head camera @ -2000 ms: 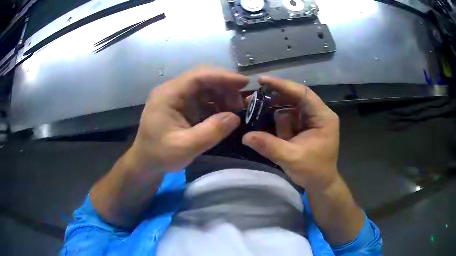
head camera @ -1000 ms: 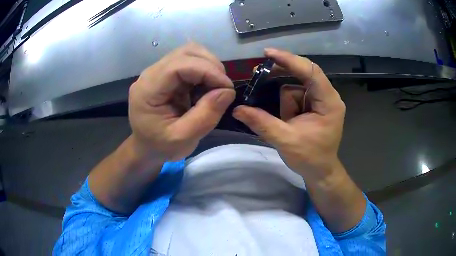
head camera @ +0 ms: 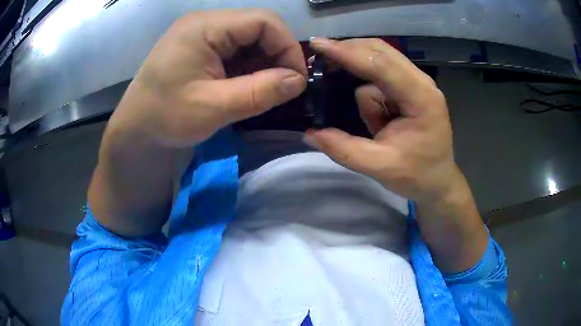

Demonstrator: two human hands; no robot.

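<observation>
A small round black motor-like unit [head camera: 317, 95] is seen edge-on in front of my body, with small bright metal parts near its upper left edge. My right hand [head camera: 398, 118] holds it by its rim, index finger above and thumb below. My left hand [head camera: 210, 83] has thumb and index fingertip pinched together against the unit's upper left side. Whether something thin is between those fingertips is too small to tell. The unit's left face is turned edge-on and partly behind the left fingertips.
The grey metal bench [head camera: 95, 60] runs behind my hands, with its front edge just beyond them. The edge of a flat grey plate [head camera: 357, 2] shows at the top of the picture. Dark cables [head camera: 551, 105] are at the right, below the bench edge.
The view has tilted down, so the jig and the thin tools have left the picture. The unit has turned more upright and edge-on. My left fingertips have closed in against it.
</observation>
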